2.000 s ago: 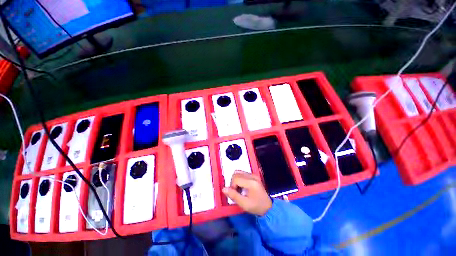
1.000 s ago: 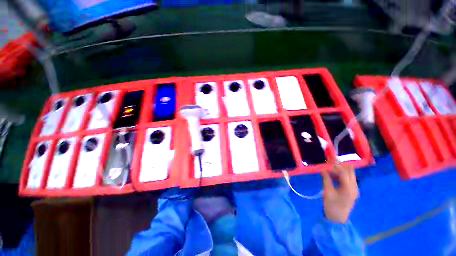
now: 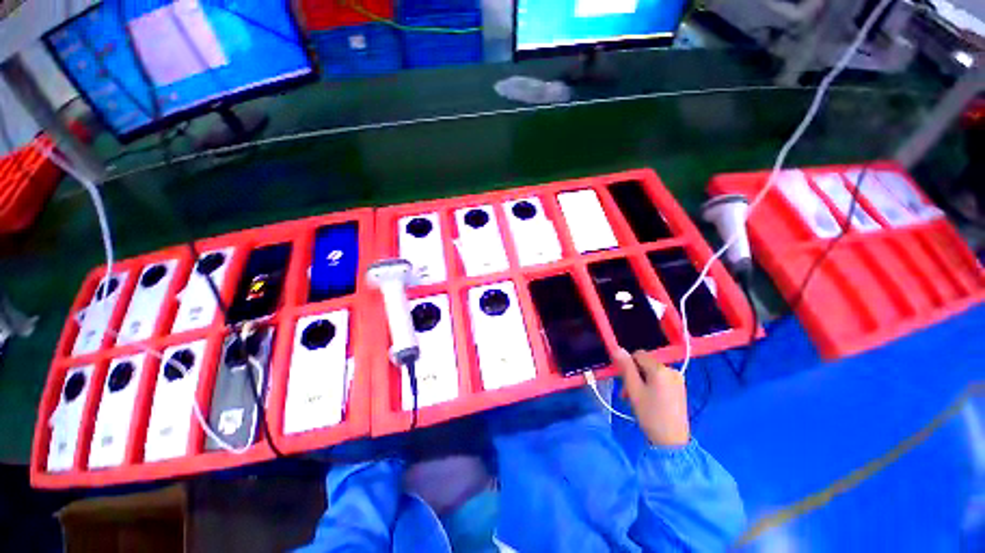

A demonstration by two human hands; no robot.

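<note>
My right hand is at the front edge of the right red tray, its fingertips at the lower end of a black phone with a white logo. Whether the fingers hold anything is hidden. Just left of the hand, a white cable has its plug at the lower end of a black-screened phone. My left hand is not in view; only its blue sleeve shows at the bottom. A handheld scanner lies over the right tray's left slots.
The left red tray holds white phones, a blue-screened phone and a grey phone with a white cable over it. A second scanner lies beside another red tray at right. Two monitors stand behind. A cardboard box is below left.
My right hand has moved from over a white phone to the right, then back left to the logo phone's lower end. The view has shifted, showing a second monitor.
</note>
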